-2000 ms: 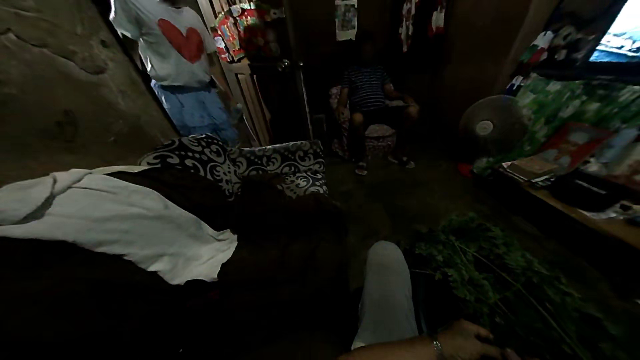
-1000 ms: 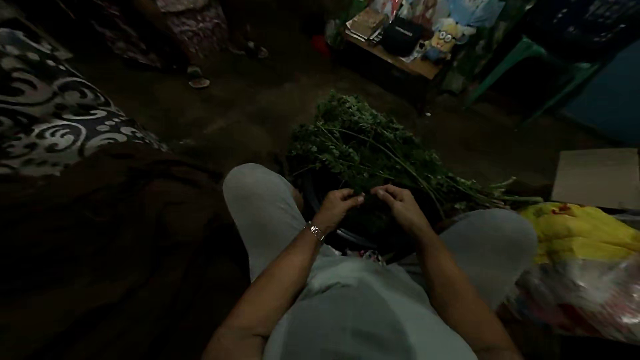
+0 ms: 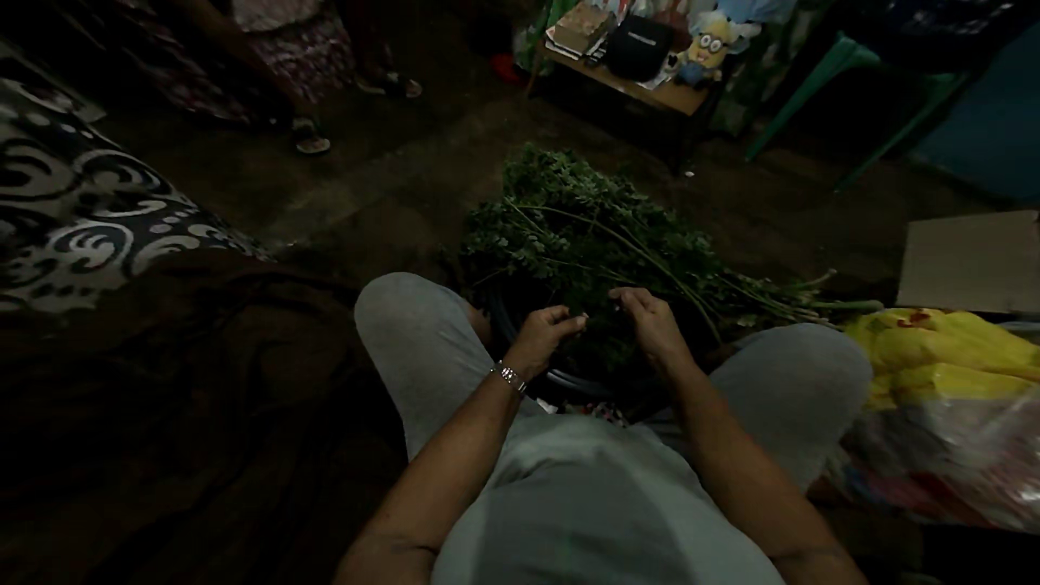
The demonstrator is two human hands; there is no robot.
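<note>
A big bundle of leafy green branches [image 3: 601, 219] lies across a dark round tub [image 3: 569, 382] between my knees, its bare stems pointing right. My left hand [image 3: 548, 337], with a metal watch at the wrist, is over the tub, thumb and fingertips pinched together around something too small and dark to name. To its right, my right hand [image 3: 650, 321] has its fingers bent at the leaves, thumb near the forefinger; whether it grips a sprig is unclear. A gap separates the hands. The inside of the tub is dark, with leaves showing faintly.
A low wooden table [image 3: 650, 93] bears a black case, books and a yellow plush toy [image 3: 709, 50]. A green plastic chair [image 3: 837, 65] stands right of it. Yellow plastic bags [image 3: 942, 349] and a cardboard piece [image 3: 971, 260] lie at right. Another person's sandalled foot [image 3: 310, 136] is upper left.
The view has swung down and right since the oldest frame. Over the last second my hands have moved apart above the tub; they were nearly together at the leaves.
</note>
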